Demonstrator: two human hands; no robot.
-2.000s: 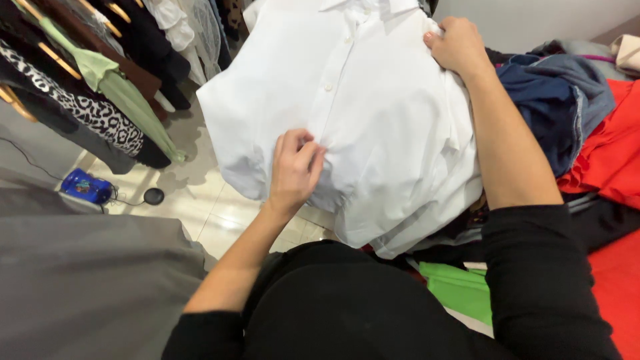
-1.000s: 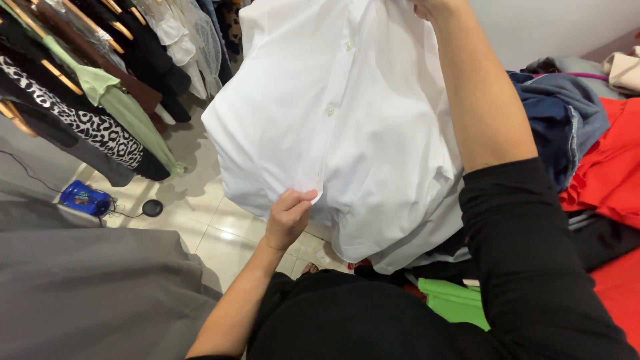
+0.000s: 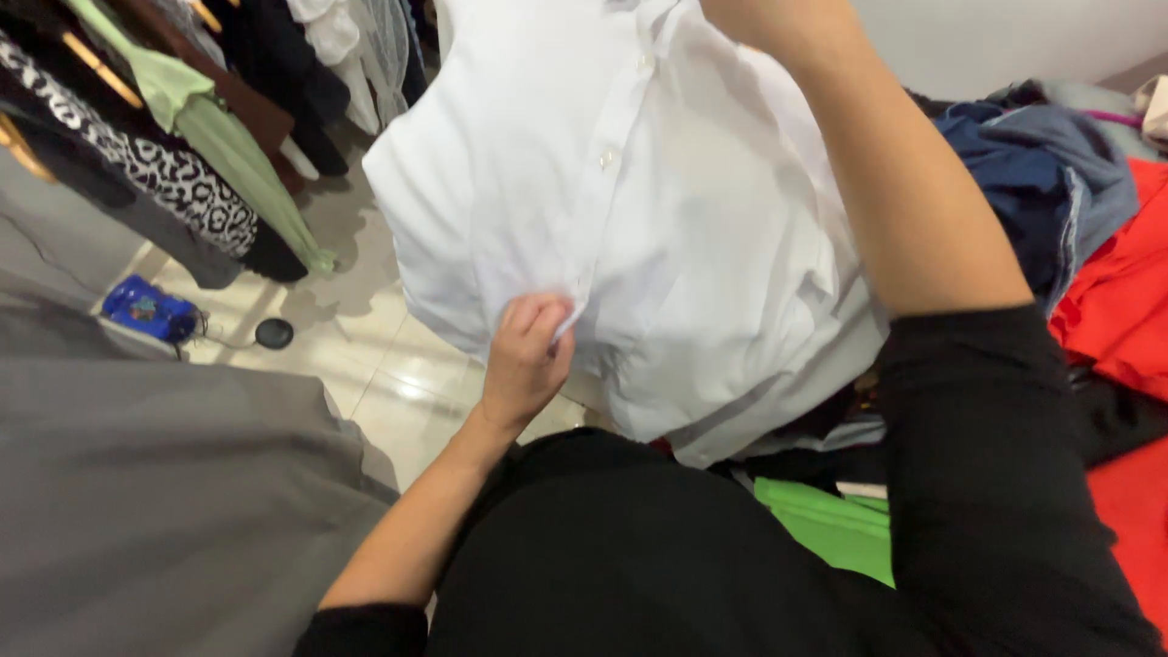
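Note:
A white button-up shirt point(image 3: 730, 237) hangs spread out in front of me, its button placket running down the middle and its collar end cut off by the top edge. My left hand point(image 3: 534, 351) pinches the lower part of the placket between thumb and fingers. At the top edge, my right hand point(image 3: 776, 23) is by the upper part of the shirt; its fingers are out of view or hidden, so its grip cannot be made out. Soft folds cross the shirt's lower right side.
Garments on hangers, one a light green garment point(image 3: 210, 137), hang at the upper left. A grey cloth point(image 3: 164, 493) fills the lower left. A blue object point(image 3: 151, 308) and a black disc point(image 3: 274, 333) lie on the tiled floor. Denim point(image 3: 1013, 182), red point(image 3: 1118, 292) and green clothes point(image 3: 821, 520) are piled at the right.
My right hand has moved up from the shirt's upper right side to the top edge of the view. My left hand has closed on the placket, and the shirt has shifted upward.

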